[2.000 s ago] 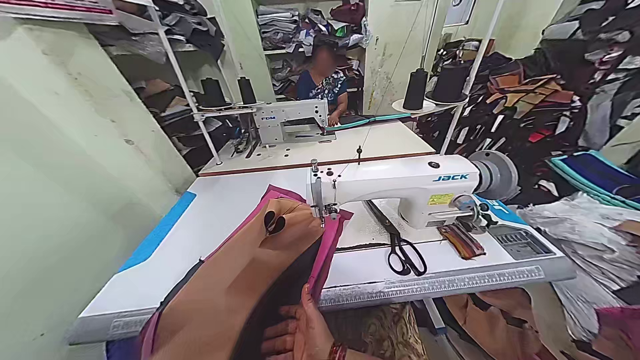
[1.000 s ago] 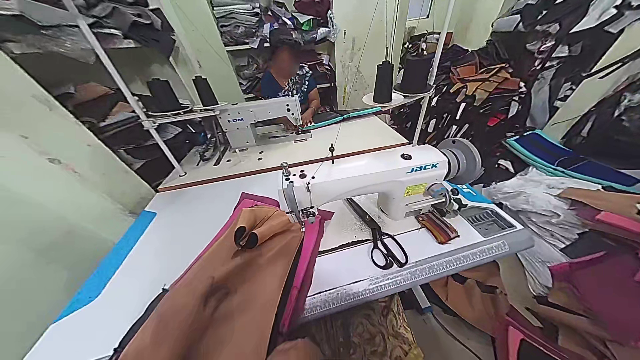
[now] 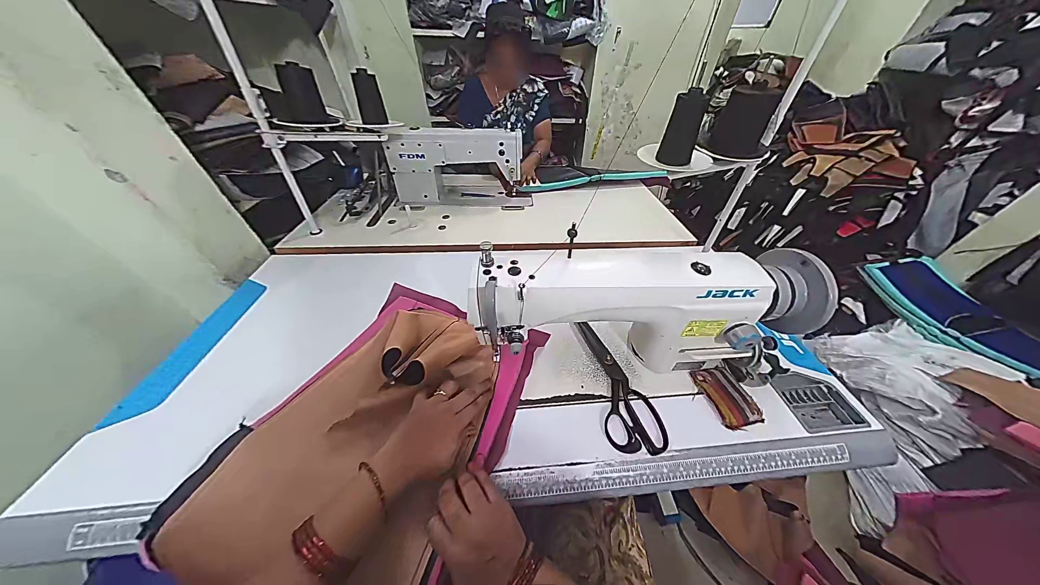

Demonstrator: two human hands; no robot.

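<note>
Tan fabric (image 3: 301,439) with a magenta edge strip (image 3: 508,390) lies under the needle end of a white Jack sewing machine (image 3: 617,292). Flat on the fabric, just in front of the needle, rests my left hand (image 3: 439,422), a ring on one finger. My right hand (image 3: 478,520) pinches the magenta edge nearer the table's front, thumb and fingertips together. Two dark-lined rolled openings (image 3: 403,367) show in the tan piece. Black-handled scissors (image 3: 630,410) lie right of the fabric, their blades partly below the machine arm.
A folded striped cloth (image 3: 730,398) lies by the machine's base. A ruler strip (image 3: 715,467) runs along the front edge. Behind, a person (image 3: 504,97) works at an FDM machine (image 3: 455,162). Thread cones (image 3: 682,126) stand on a rack. Fabric heaps (image 3: 918,406) fill the right side.
My left hand has come into view onto the fabric near the needle. My right hand, mostly out of view a second ago, is back at the magenta edge. The view has shifted.
</note>
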